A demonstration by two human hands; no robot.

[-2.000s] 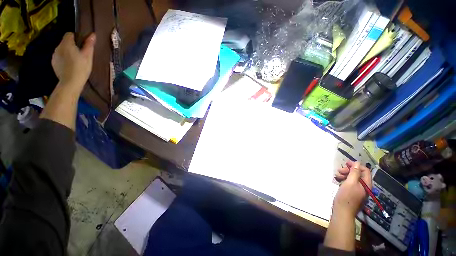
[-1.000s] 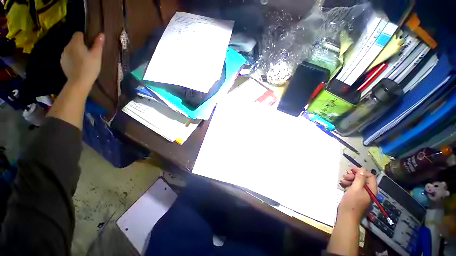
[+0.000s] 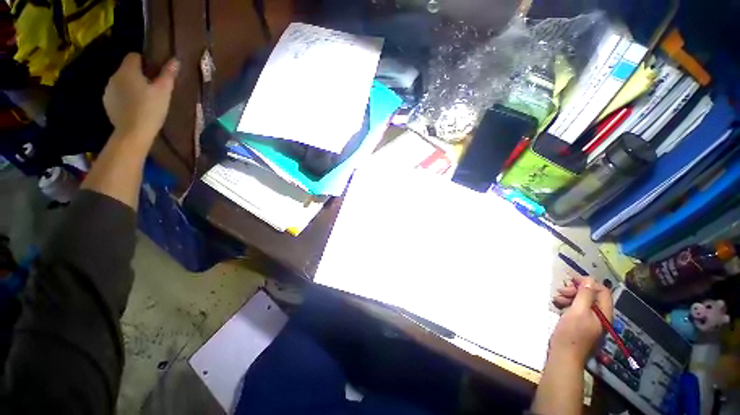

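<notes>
My right hand (image 3: 582,314) is closed on a thin dark-red pen (image 3: 614,337), at the right edge of the glaring white paper sheets (image 3: 442,259). The pen's far end points down over the calculator (image 3: 641,340). Any writing on the sheets is washed out. My left hand (image 3: 138,96) is at the upper left, with its fingers around the edge of a dark brown panel (image 3: 174,97) and the thumb apart. Its fingertips are partly hidden.
A handwritten sheet (image 3: 316,85) lies on a teal folder (image 3: 294,174) and stacked papers. Behind the white sheets stand a black rectangle (image 3: 495,146), a lime-green holder (image 3: 542,168), a tumbler (image 3: 600,180), blue folders (image 3: 665,182) and a brown bottle (image 3: 677,270). Loose pens lie beside the paper.
The whole view has shifted slightly, so the desk and both hands appear a little further right. My hands keep their places on the panel and beside the calculator.
</notes>
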